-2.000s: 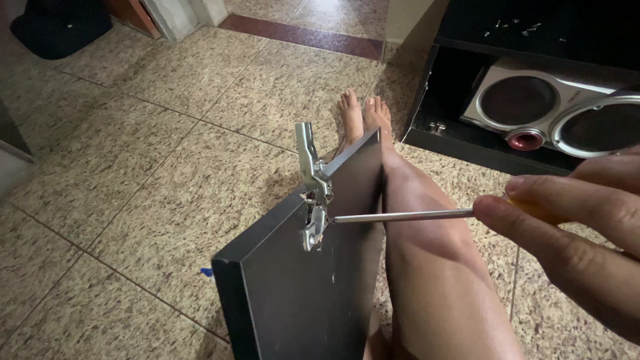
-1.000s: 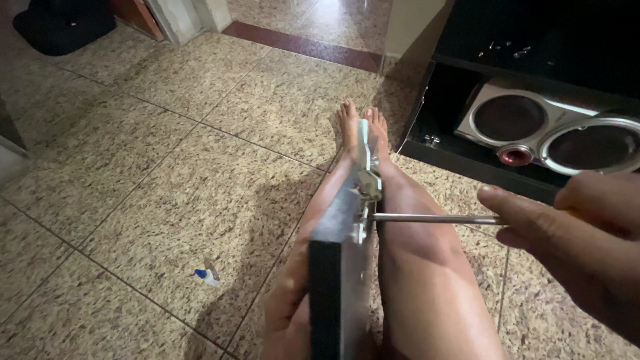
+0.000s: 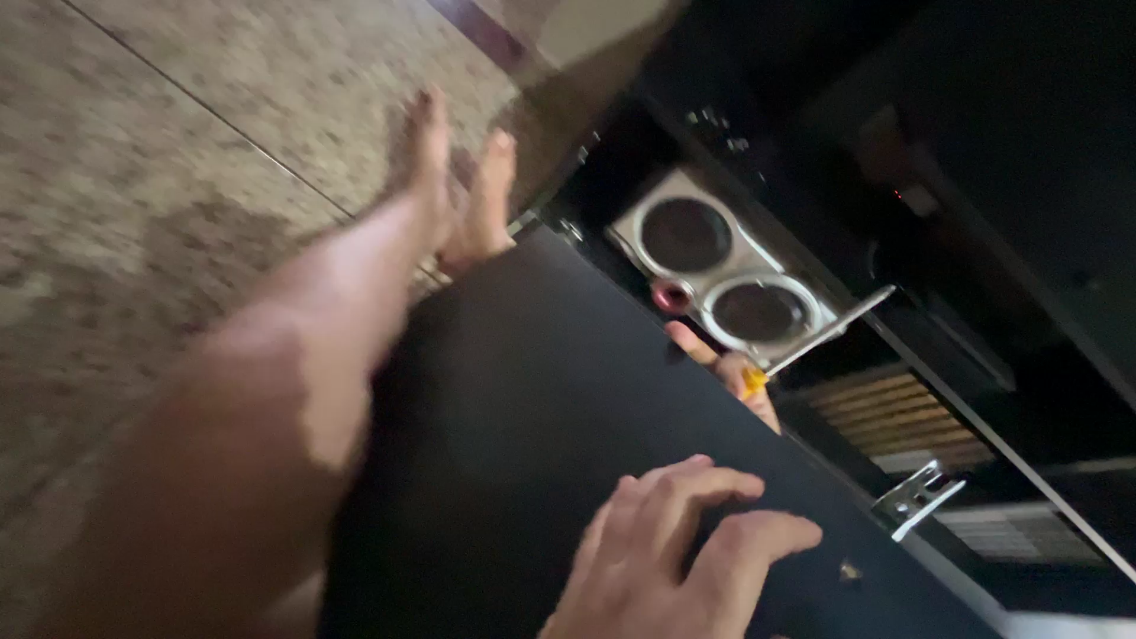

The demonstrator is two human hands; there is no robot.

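A dark flat panel (image 3: 532, 399) lies tilted beside my bare leg. My left hand (image 3: 674, 541) is over its face with the fingers apart and nothing held. At the panel's far edge shows part of my right hand (image 3: 732, 368), closed around the yellow handle of a screwdriver (image 3: 830, 333), whose metal shaft points up and right; the rest of that hand is hidden behind the panel. A metal hinge (image 3: 919, 501) sticks out from the panel's right edge. A small metal piece (image 3: 849, 571) sits on the panel's face near that hinge. The view is blurred.
A black cabinet (image 3: 799, 115) stands at the right, with a silver speaker (image 3: 683, 235) inside it. Small metal bits (image 3: 710, 120) lie on its top. My feet (image 3: 470, 191) rest on the speckled tile floor (image 3: 160, 133) at the upper left.
The panel has turned from nearly edge-on to show its broad face. The screwdriver has left the hinge it touched. My left hand has come over the panel. The view has tilted and swung right.
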